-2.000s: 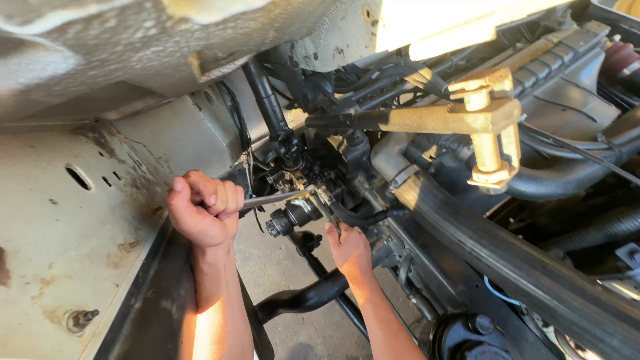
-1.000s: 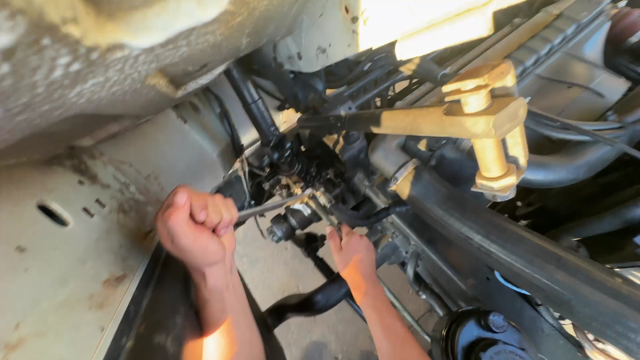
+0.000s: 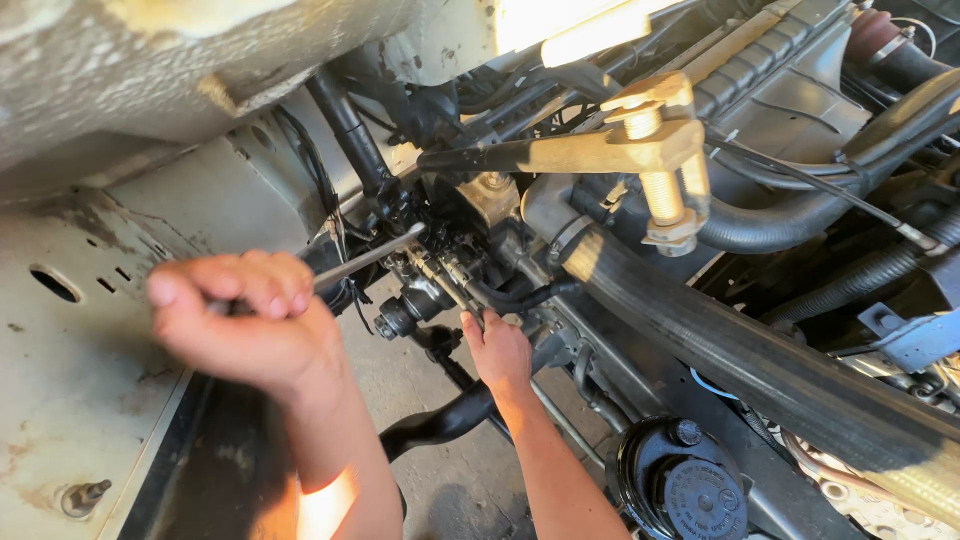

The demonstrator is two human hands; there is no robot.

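Observation:
My left hand (image 3: 240,322), partly blurred, is closed around the near end of a steel wrench (image 3: 367,257). The wrench's far end lies over the dark steering gear assembly (image 3: 439,232), and whether it touches is unclear. My right hand (image 3: 496,346) grips the end of a slim metal tool (image 3: 448,285), whose far end reaches the fittings (image 3: 424,264) on that assembly. A black hose (image 3: 517,300) curves just beyond my right fingertips. Below the fittings, a dark cylindrical end with a nut (image 3: 394,318) points to the lower left.
A yellowish metal arm with a threaded bolt (image 3: 664,199) juts across above the work. A thick black hose (image 3: 720,345) runs down the right. The capped black reservoir (image 3: 701,495) stands at the lower right. Pale body panels (image 3: 67,375) flank the left, and a bent black bar (image 3: 439,425) crosses below.
The wrench in my left hand has swung away from the end of the right-hand tool, its far end now higher and farther left. My right hand keeps its hold.

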